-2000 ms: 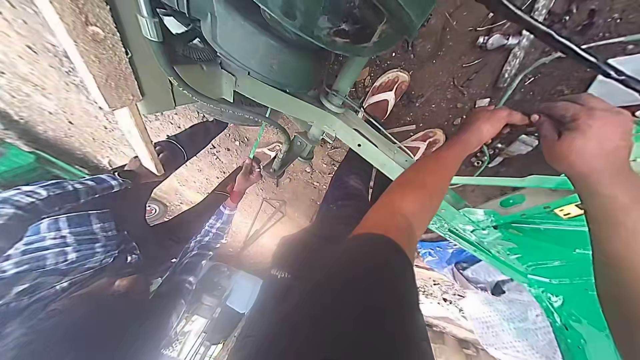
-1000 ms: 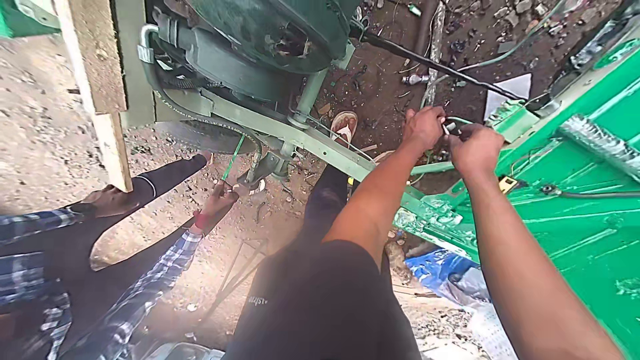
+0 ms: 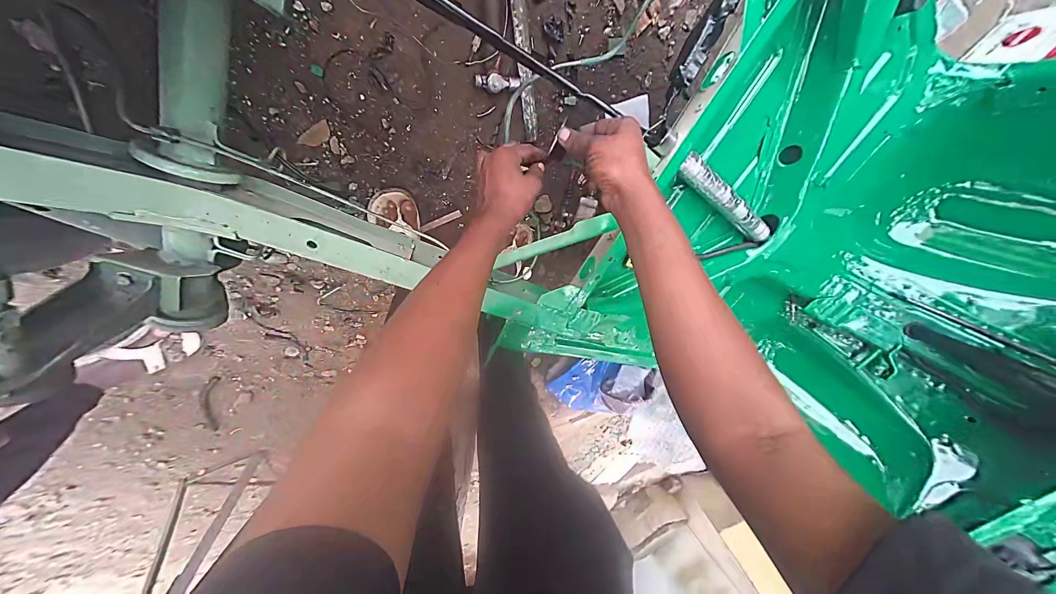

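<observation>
My left hand (image 3: pixel 507 183) and my right hand (image 3: pixel 609 157) are close together near the top centre, above the dirt ground. Between their fingertips is a small dark piece (image 3: pixel 558 148), pinched by my right thumb and fingers; what it is cannot be made out. The fingertips of my left hand are at its left side, and whether they grip it too is unclear. Just beyond my right hand runs a black cable (image 3: pixel 528 59). A green painted metal body panel (image 3: pixel 833 239) lies to the right of my hands.
A pale green chassis rail (image 3: pixel 330 247) crosses from the left to below my hands. A foil-wrapped tube (image 3: pixel 724 198) sticks out of the green panel. My sandalled foot (image 3: pixel 394 208) is beyond the rail. A blue plastic bag (image 3: pixel 582 385) and a thin metal frame (image 3: pixel 206 503) lie lower down.
The view has swung to the right and closer to the green panel. My hands, touching or nearly so before, now have a small gap with the dark piece between them.
</observation>
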